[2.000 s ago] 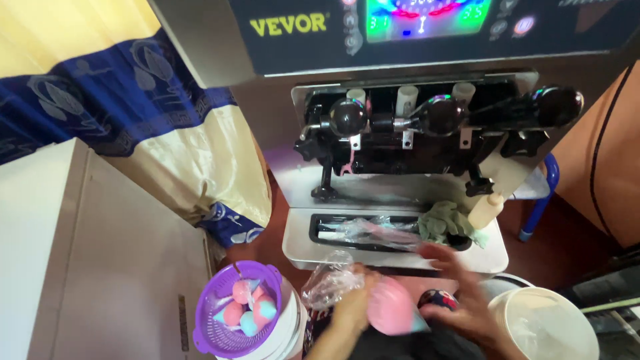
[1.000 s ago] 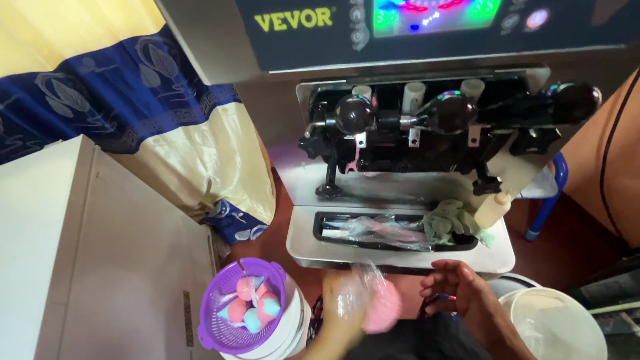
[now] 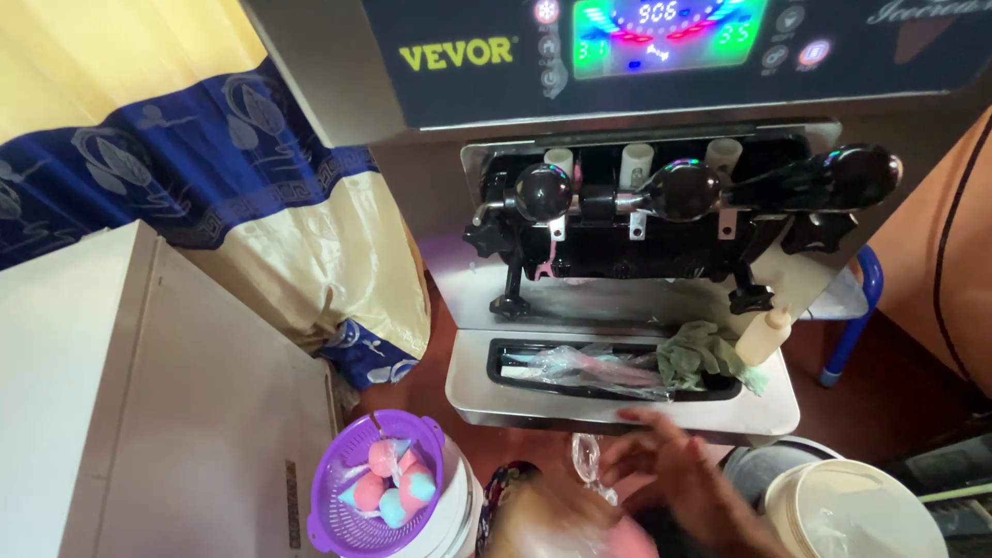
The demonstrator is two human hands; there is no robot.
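Note:
At the bottom centre my left hand (image 3: 554,515), blurred by motion, grips a clear plastic bag with a pink item (image 3: 632,539) in it. My right hand (image 3: 670,469) is just to its right, fingers spread and bent, beside the twisted top of the clear bag (image 3: 590,465); whether it touches the plastic I cannot tell. Left of my hands, a purple plastic basket (image 3: 322,496) holds several bagged pink and blue pieces (image 3: 368,492). Above my hands, the black drip tray (image 3: 496,372) of a VEVOR soft-serve machine (image 3: 465,101) holds clear plastic bags (image 3: 597,368) and a green cloth (image 3: 697,356).
The machine's black-knobbed levers (image 3: 686,190) stick out above the tray. A pale squeeze bottle (image 3: 763,337) stands at the tray's right. White buckets (image 3: 860,504) stand at the lower right, a blue-legged stool (image 3: 860,310) behind. A white cabinet (image 3: 209,387) and a curtain (image 3: 325,256) are on the left.
The bagged pink item has moved down toward the bottom edge with my left hand. The bag's plastic top, left of the pink item two seconds ago, now shows between my hands.

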